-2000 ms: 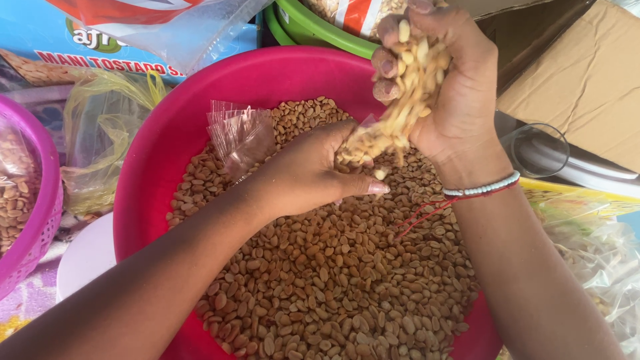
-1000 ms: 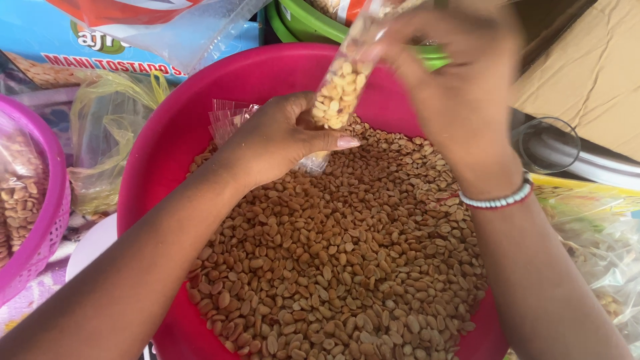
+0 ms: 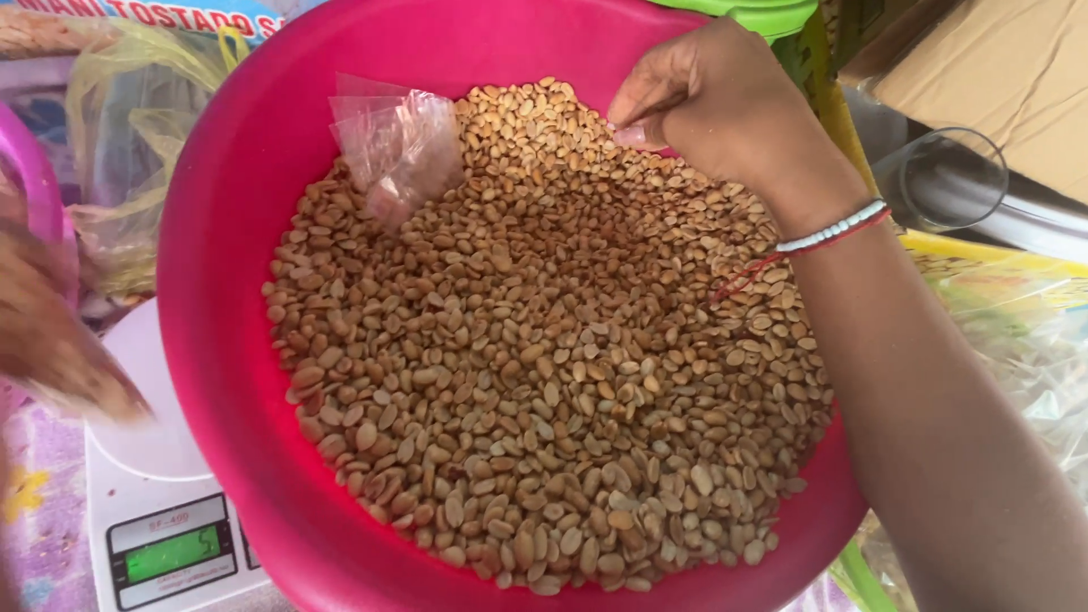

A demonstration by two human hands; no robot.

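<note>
A large pink plastic basin [image 3: 204,280] holds a heap of shelled peanuts [image 3: 544,340]. Empty-looking clear plastic bags [image 3: 395,149] lie on the peanuts near the basin's back left wall. My right hand [image 3: 705,102], with a beaded bracelet at the wrist, hangs over the back right of the heap, thumb and fingertips together; nothing is plainly seen between them. My left hand [image 3: 64,340] is a blur at the left edge, above a white kitchen scale [image 3: 149,459] with a lit green display. What it may hold cannot be made out.
A purple basket [image 3: 34,170] and a yellowish plastic bag [image 3: 136,144] are at the left. Behind the basin is a green container rim [image 3: 765,15]. To the right are a cardboard box [image 3: 994,85], a round clear rim [image 3: 954,178] and clear plastic bags [image 3: 1028,357].
My left hand has moved from over the basin to the far left. The small bag of peanuts held up earlier is no longer seen in my right hand, which is now lower. More of the scale shows.
</note>
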